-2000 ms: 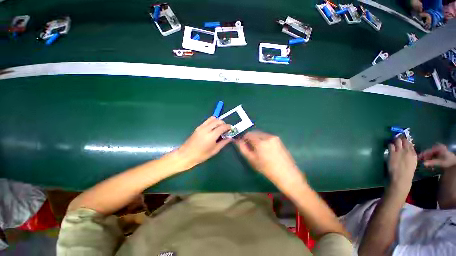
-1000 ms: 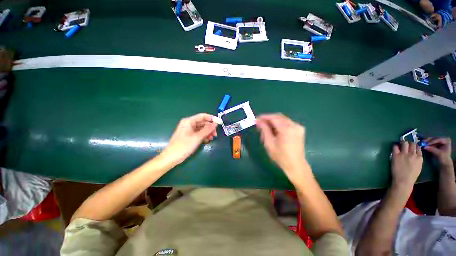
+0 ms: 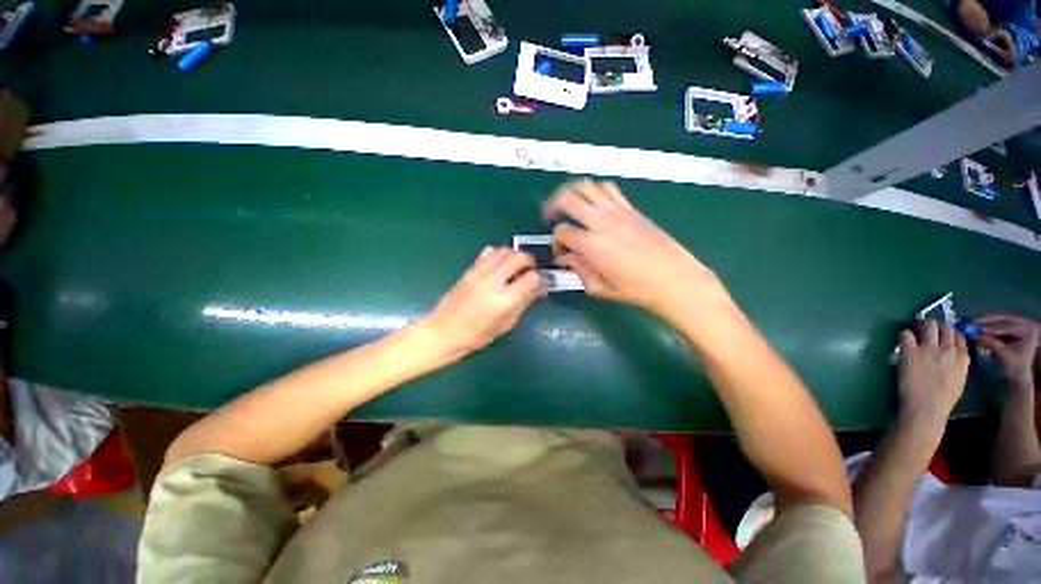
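A white housing with a dark window lies on the green surface in front of me, partly covered by both hands. My left hand has its fingertips on the housing's left side and holds it. My right hand is over the housing's right and upper part, its fingers slightly blurred. Whether the right fingers grip a small part cannot be seen. The blue battery and the orange piece are not visible now.
Beyond the white rail, the belt carries several white units with blue cells, such as one unit. A grey metal post slants in at the right. Another person's hands work on a unit at the right. A red stool shows below.
My right hand has moved up and left over the housing, and my left hand has moved right onto it. The orange piece and blue battery are out of sight. The belt units appear shifted right.
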